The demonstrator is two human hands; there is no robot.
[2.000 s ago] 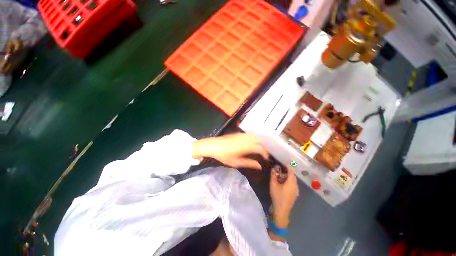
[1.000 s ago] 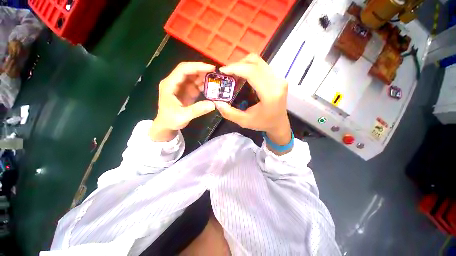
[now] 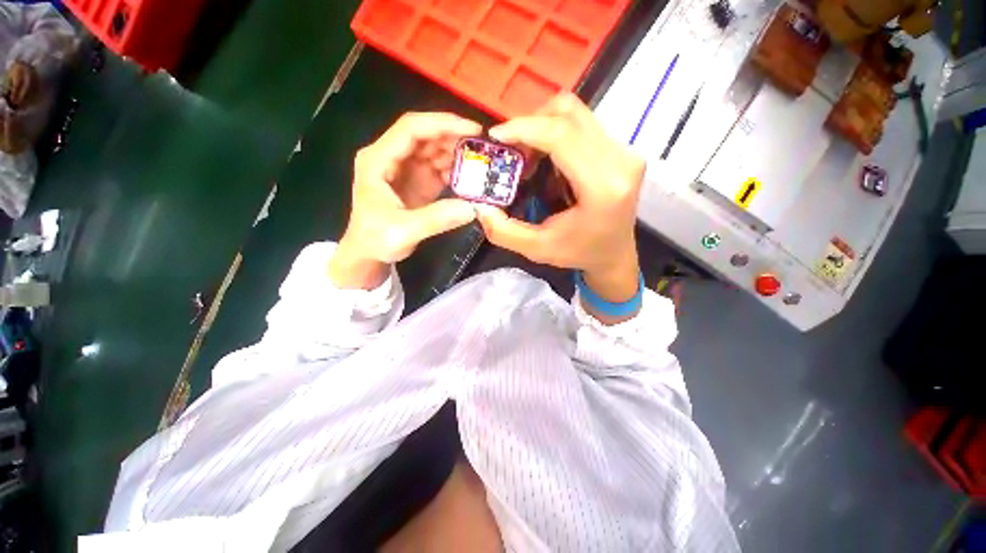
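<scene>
A small rounded-square smartwatch housing (image 3: 488, 172) is held up in front of my chest, its open side with pale, orange and dark inner parts facing me. My left hand (image 3: 401, 200) grips its left edge between thumb and fingers. My right hand (image 3: 578, 189), with a blue band on the wrist, grips its right edge between thumb and fingers. Both hands are bare and the housing is level between them.
An orange-red blister tray (image 3: 472, 67) lies ahead. The white press bed (image 3: 692, 205) at right holds a blue stick (image 3: 654, 99), a thin dark rod (image 3: 680, 125), brown fixture blocks (image 3: 862, 115) and another small housing (image 3: 874, 180). A person's hand (image 3: 18, 92) shows far left.
Both hands have come together in front of my chest and now hold the housing, which was low at my right hand near the bed's front edge. The view has shifted, moving the press bed up and right.
</scene>
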